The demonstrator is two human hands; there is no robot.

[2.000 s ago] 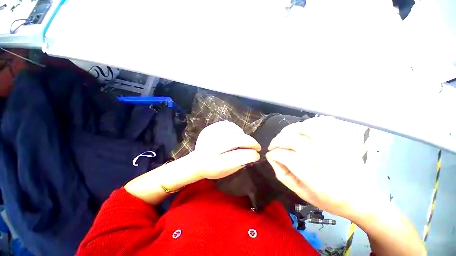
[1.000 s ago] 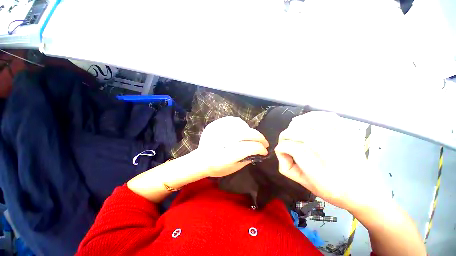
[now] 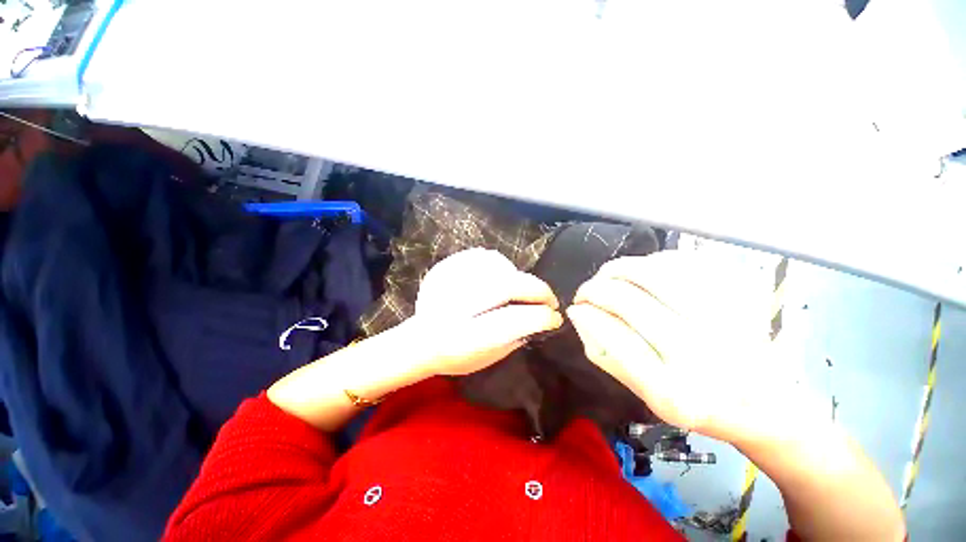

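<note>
Dark brown-black cloth [image 3: 530, 383] lies bunched over my lap below the table edge. Plaid cloth [image 3: 450, 228] with pale yellowish lines is bunched behind it. My left hand [image 3: 482, 312] pinches the dark cloth between thumb and fingertips. My right hand [image 3: 646, 333] is close beside it, thumb and fingertips pinched together at the same cloth. The fingertips of both hands almost touch. Both hands are overexposed, so a seam, a thread or a small tool between the fingers cannot be made out.
A white table [image 3: 477, 95] spans the top. Navy garments [image 3: 212, 328] with a white loop heap at left, beside a blue plastic bar [image 3: 307, 210]. Dark strips [image 3: 678, 450] lie at lower right by my lap. Yellow-black tape [image 3: 924, 397] marks the floor.
My right fingertips came off to the right a second ago and are now back close to the left ones. My left hand shifted only slightly. The dark cloth's folds have changed a little.
</note>
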